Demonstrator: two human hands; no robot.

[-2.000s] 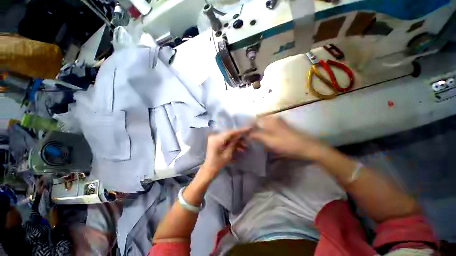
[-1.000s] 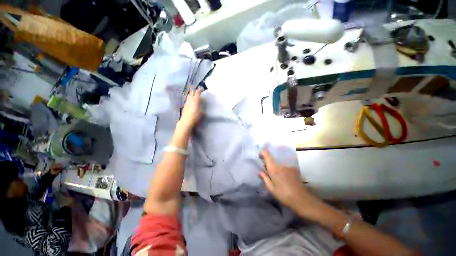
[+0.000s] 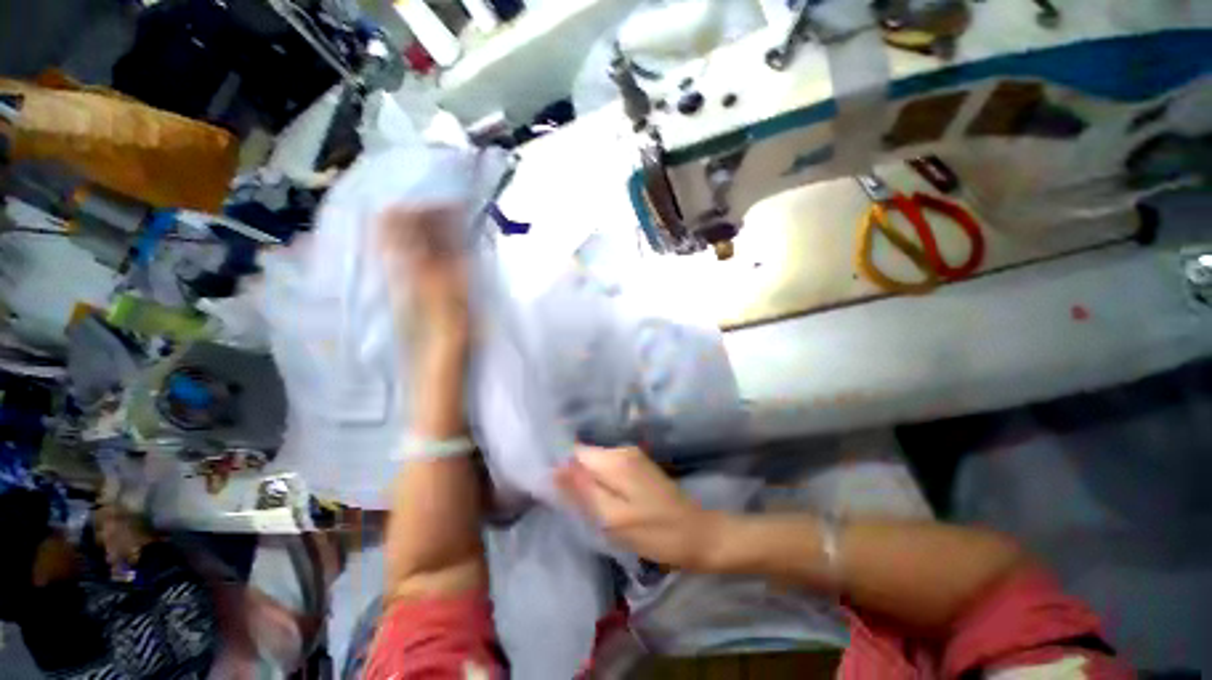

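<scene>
A grey garment panel (image 3: 512, 399) hangs bunched and blurred between my hands. My left hand (image 3: 428, 259) is strongly blurred over the bundle of panels (image 3: 339, 319); I cannot tell how its fingers are set. My right hand (image 3: 631, 505) pinches the panel's lower edge near my lap. Another loose piece of grey cloth (image 3: 651, 379) lies on the table's front edge, left of the needle area. The sewing machine head (image 3: 784, 146) stands at the upper right, with no hand at its needle.
Scissors with red and yellow loops (image 3: 917, 246) lie on the machine bed. A dark blue strip (image 3: 508, 222) lies beside the bundle. Another person (image 3: 126, 598) sits at the lower left by a neighbouring machine (image 3: 213, 399). A yellow-orange object (image 3: 126, 146) is at the upper left.
My right hand has moved left from the cloth by the table edge and now grips a panel. My left hand is farther left over the bundle. The view has shifted.
</scene>
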